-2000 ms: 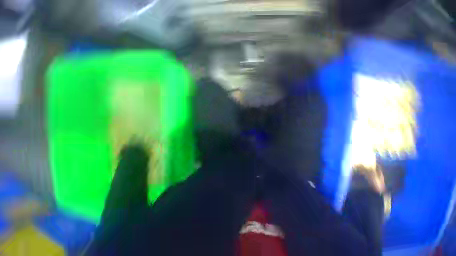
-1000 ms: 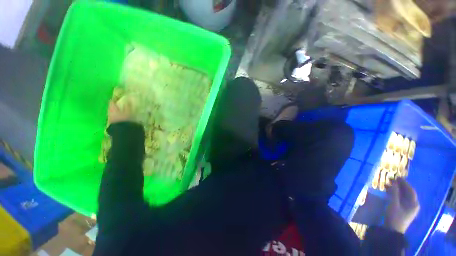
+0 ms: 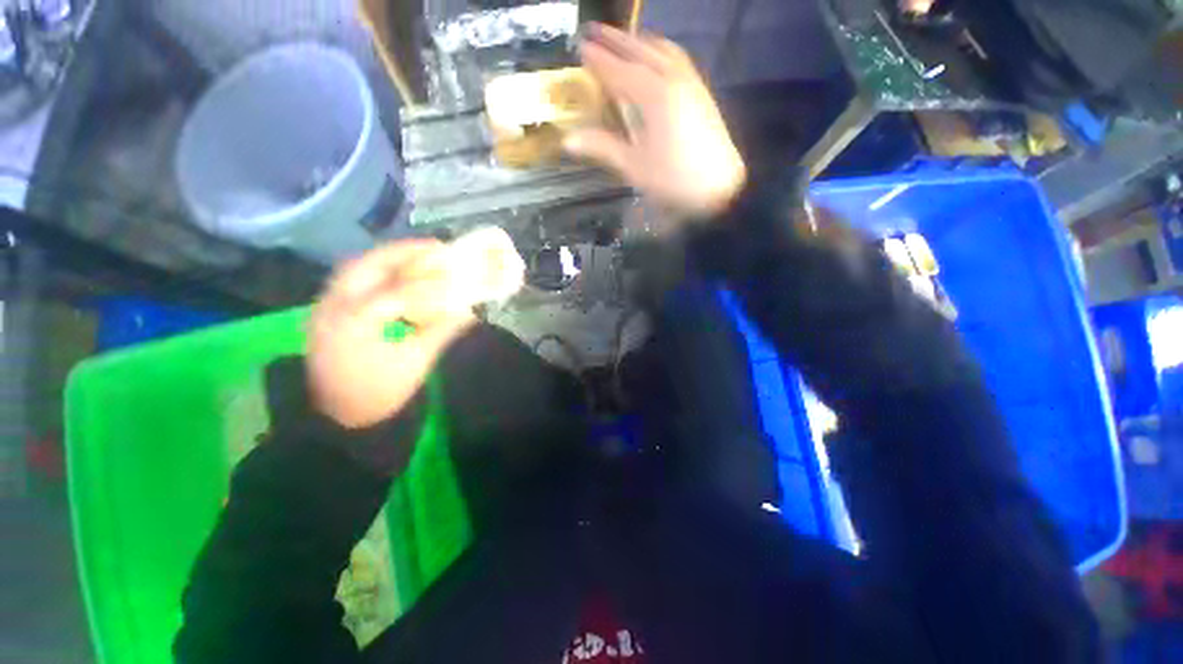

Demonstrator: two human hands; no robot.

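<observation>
My left hand [image 3: 383, 331] is raised above the rim of the green bin [image 3: 110, 376]. Its fingers are closed on a small whitish piece [image 3: 487, 266], blurred; I cannot tell if it is a moulded part or a cloth. My right hand [image 3: 668, 130] is blurred at the right side of the yellow-tan fixture [image 3: 538, 114], with thumb and fingers apart. No held part shows in it. Whether the fingertips touch the fixture is unclear.
A pale grey bucket [image 3: 286, 149] stands left of the machine bed [image 3: 480, 188]. The blue bin [image 3: 1025, 376] is at the right, with light parts [image 3: 915, 266] partly behind my right arm. Light parts [image 3: 370, 584] show in the green bin. A green-topped surface [image 3: 895, 65] is at upper right.
My left hand has come up out of the green bin with the whitish piece. My right hand has left the blue bin and moved to the fixture. The view has turned to the machine.
</observation>
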